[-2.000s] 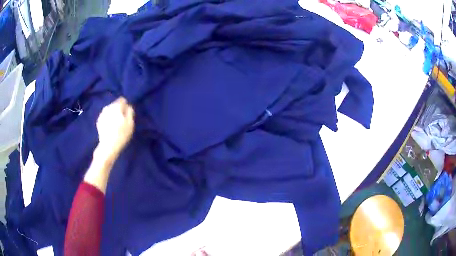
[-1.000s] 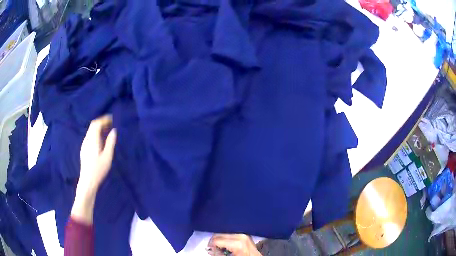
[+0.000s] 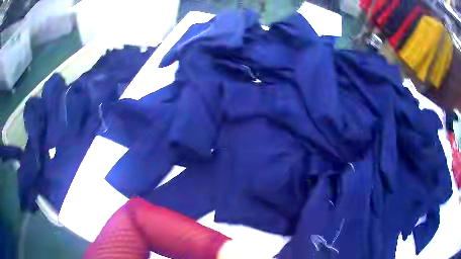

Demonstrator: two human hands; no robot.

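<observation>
Dark blue garments (image 3: 263, 152) lie crumpled in a large heap in the middle of the head view, blurred by motion. Pale loose threads (image 3: 326, 244) lie on the cloth at the lower right, and another thread tail (image 3: 255, 80) shows near the upper middle. My left arm in a red sleeve enters at the bottom left and bends to the right. Only a bit of wrist shows past the cuff; my left hand is cut off by the bottom edge. My right hand is out of the picture.
More dark blue garments (image 3: 81, 114) are piled at the left on the white table (image 3: 93, 177). White containers (image 3: 126, 20) stand behind at the upper left. Red and yellow items (image 3: 427, 48) are at the upper right. Green floor shows at the left.
The view has swung to the left. The garment spread in front is no longer laid out the same way. My left arm has dropped to the bottom edge; my right hand has left the picture.
</observation>
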